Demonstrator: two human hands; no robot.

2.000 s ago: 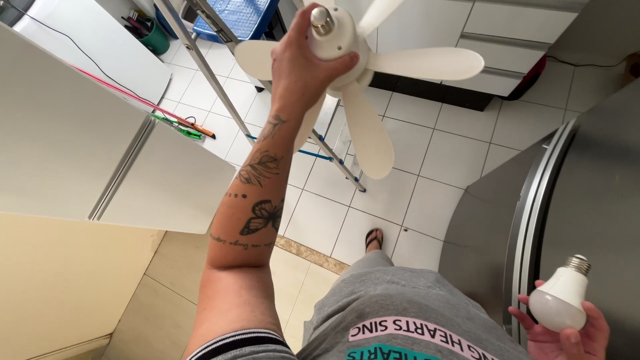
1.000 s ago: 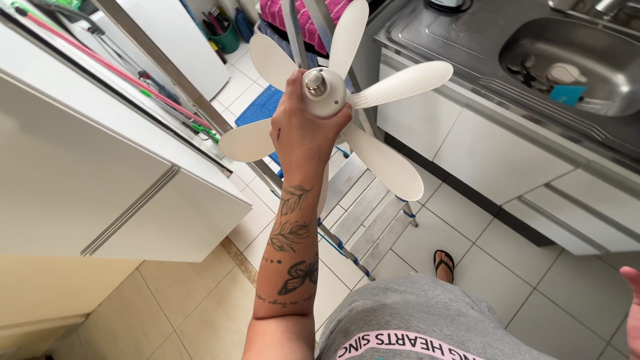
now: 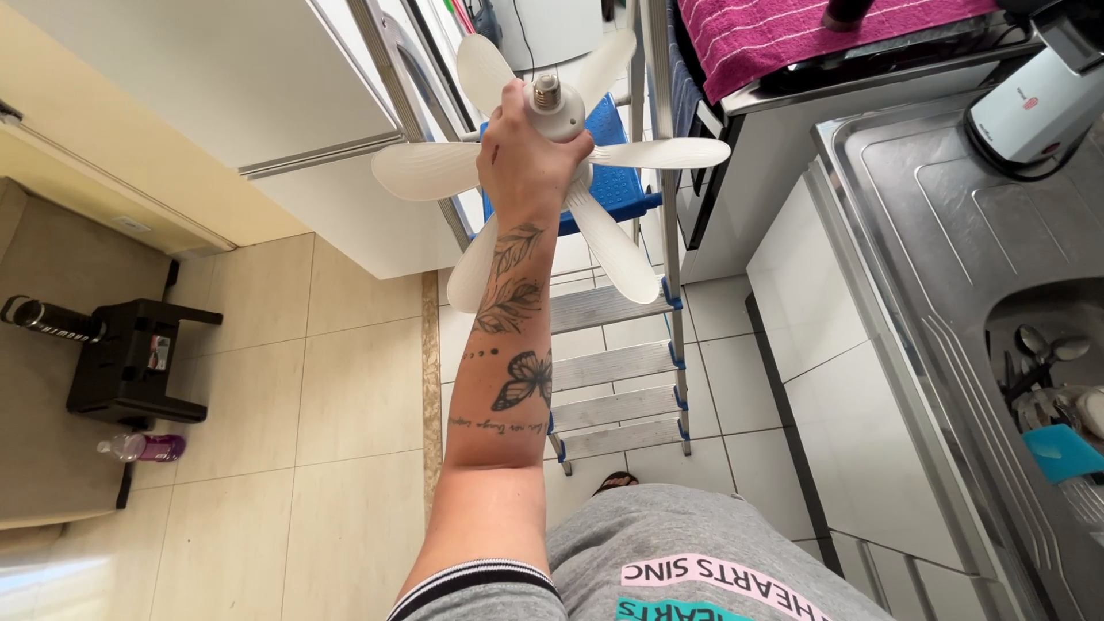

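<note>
My left hand grips the round hub of a white ceiling fan with several blades spread around it. A metal screw base points up from the hub, just above my fingers. The fan is in front of an aluminium stepladder, over its blue top platform. My right hand is out of view, and so is the light bulb.
A steel sink with cutlery and a grey appliance lie at the right, near a stove under a pink towel. At the left are a white fridge, a black stool and a plastic bottle.
The view has swung toward the ladder. My left hand has kept its grip on the fan. My right hand, seen holding a light bulb two seconds ago, has gone out of view.
</note>
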